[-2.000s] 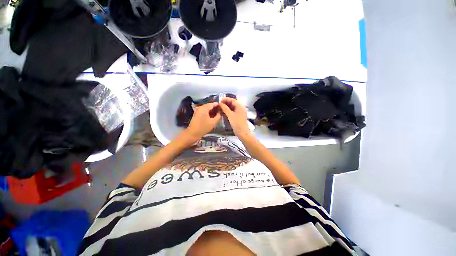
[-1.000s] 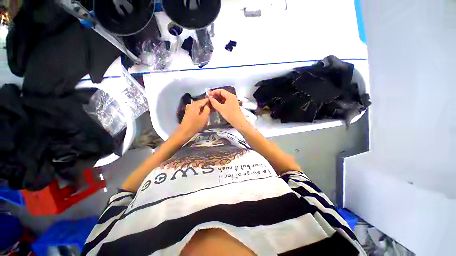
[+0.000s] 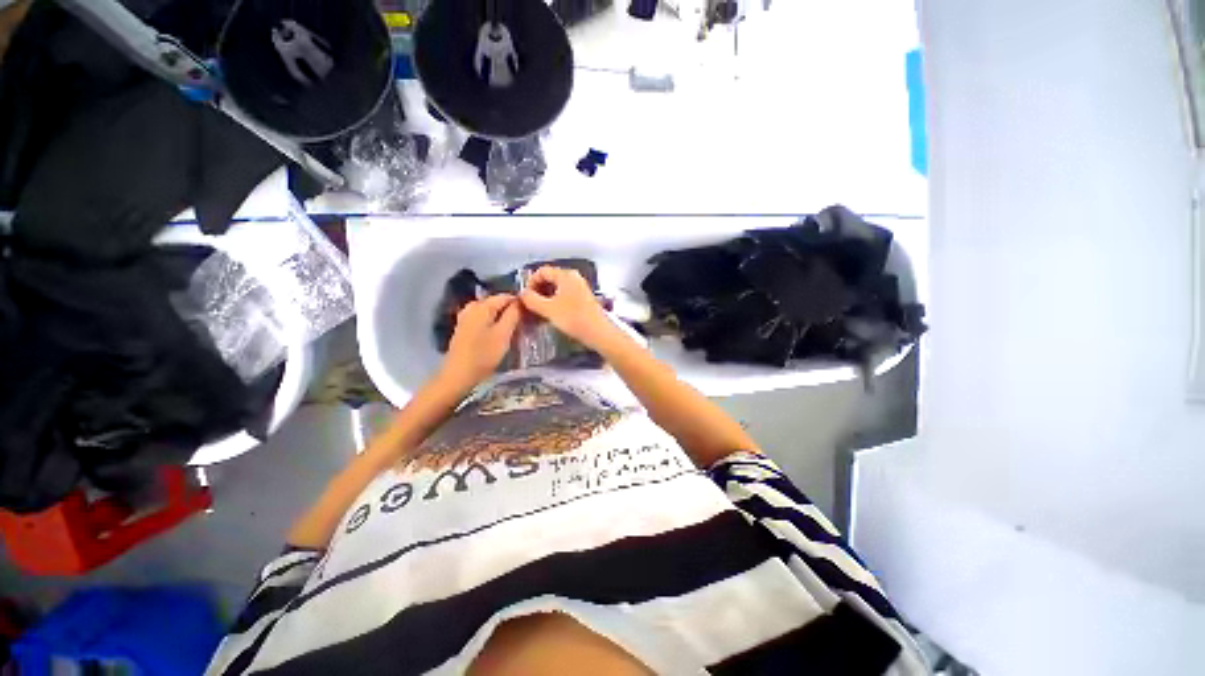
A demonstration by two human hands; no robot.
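Note:
A small clear polybag [image 3: 535, 346] hangs between my two hands, over the white work tray [image 3: 616, 236] in front of my body. My left hand [image 3: 484, 330] pinches at its top edge with fingertips. My right hand [image 3: 560, 301] pinches the same edge just beside, the fingertips almost touching. What lies inside the bag is too small to tell. Dark grey-brown cloth pieces [image 3: 575, 275] lie in the tray behind and below my hands, partly hidden by them.
Black cut fabric parts [image 3: 780, 284] fill the tray's right side. Black garments [image 3: 99, 343] and crumpled clear film [image 3: 238, 310] lie left. Spool discs [image 3: 492, 64] stand over small polybags [image 3: 515, 172] at the back. A small black piece [image 3: 592, 161] lies on the table. A red crate [image 3: 112, 526] stands below left.
The view has shifted slightly. My hands stay together over the tray, fingertips still at the bag's top edge. More of the clear bag shows below them.

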